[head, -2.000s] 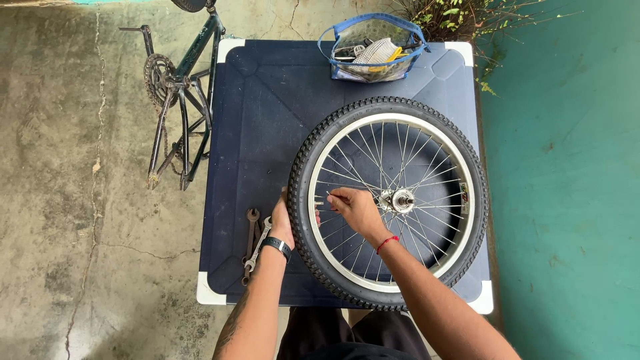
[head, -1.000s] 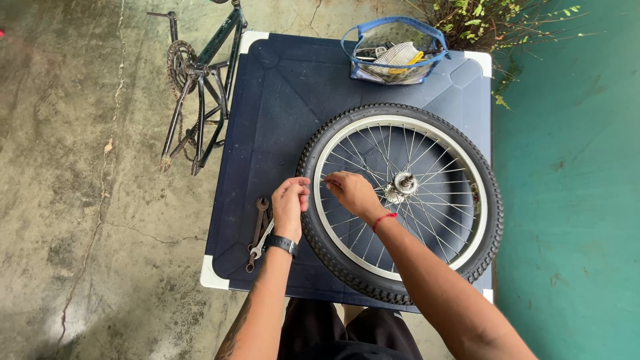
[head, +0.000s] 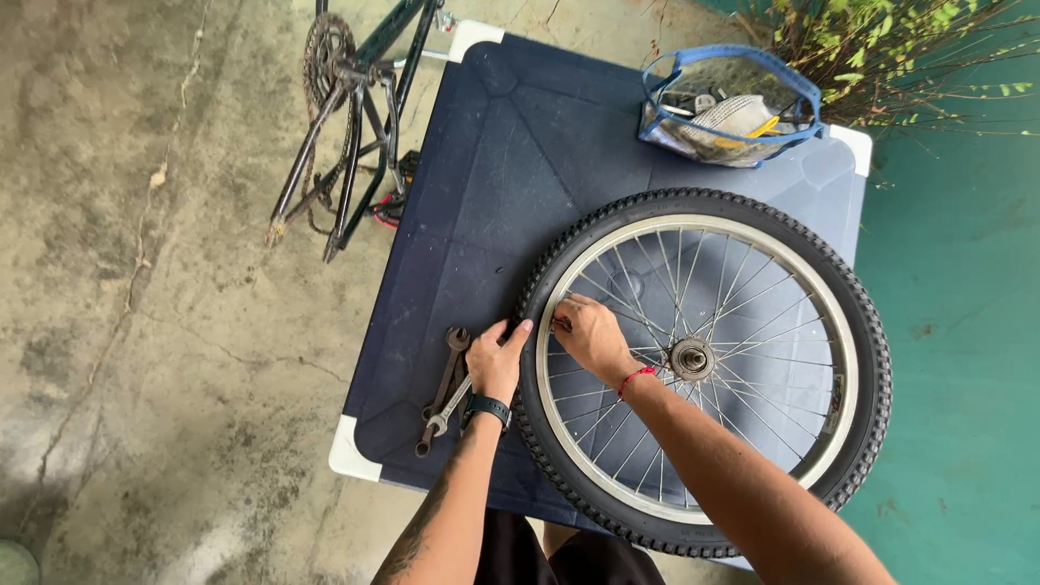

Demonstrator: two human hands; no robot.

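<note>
A bicycle wheel with a knobby black tire (head: 873,349) and a silver rim lies flat on a dark blue table (head: 455,268). My left hand (head: 497,357) rests against the tire's left side, thumb on the tire, fingers apart. Inside the rim's left edge, my right hand (head: 591,335) has its fingers closed on something small and dark at the rim; what it is cannot be told. The wheel's hub (head: 691,358) faces up, to the right of my right hand. Several wrenches (head: 444,382) lie beside my left wrist, partly hidden by it.
A clear bag with blue trim (head: 731,110), holding tools and a knitted glove, stands at the table's far edge. A dark bicycle frame with crankset and chain (head: 357,106) is left of the table on the concrete floor. A plant (head: 853,57) and green wall are at the right.
My left hand has come down from above the tire, where it was a second ago, to touch its side. My right hand stays at the rim's left part. The view has shifted and tilted.
</note>
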